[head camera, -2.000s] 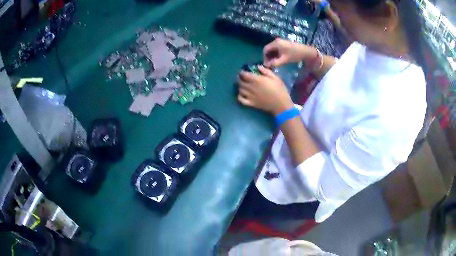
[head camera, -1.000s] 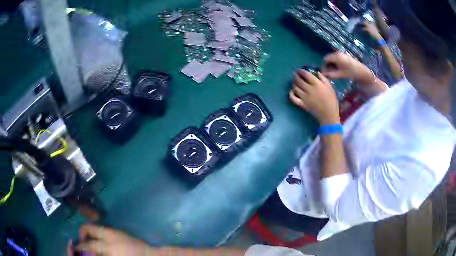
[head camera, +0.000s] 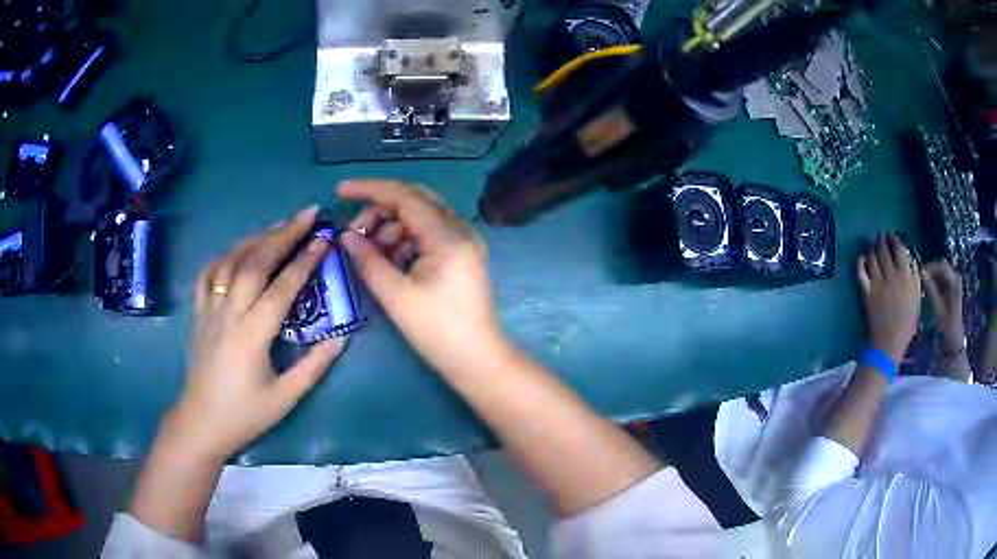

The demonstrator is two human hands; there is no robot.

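Observation:
A speaker unit [head camera: 325,293] with a shiny blue-violet strip lies on the green mat in front of me. My left hand [head camera: 254,317] holds it from the left, with fingers on its top edge and the thumb at its lower edge. My right hand [head camera: 421,273] is at its upper right corner, thumb and index fingertips close together. A tiny bright thing shows at those fingertips, perhaps a screw; it is too small to be sure. The electric screwdriver [head camera: 596,137] hangs nose-down to the right of my right hand.
A silver screw feeder [head camera: 410,98] stands ahead. Several unfinished units [head camera: 126,262] lie left. Three speakers [head camera: 702,224] stand in a row right, below a heap of boards [head camera: 820,104]. A neighbour's hand [head camera: 891,295] with a blue wristband is far right.
The view has swung left. My left hand and the unit with the strip are now in view. My right hand has come from the lower edge to the unit's corner.

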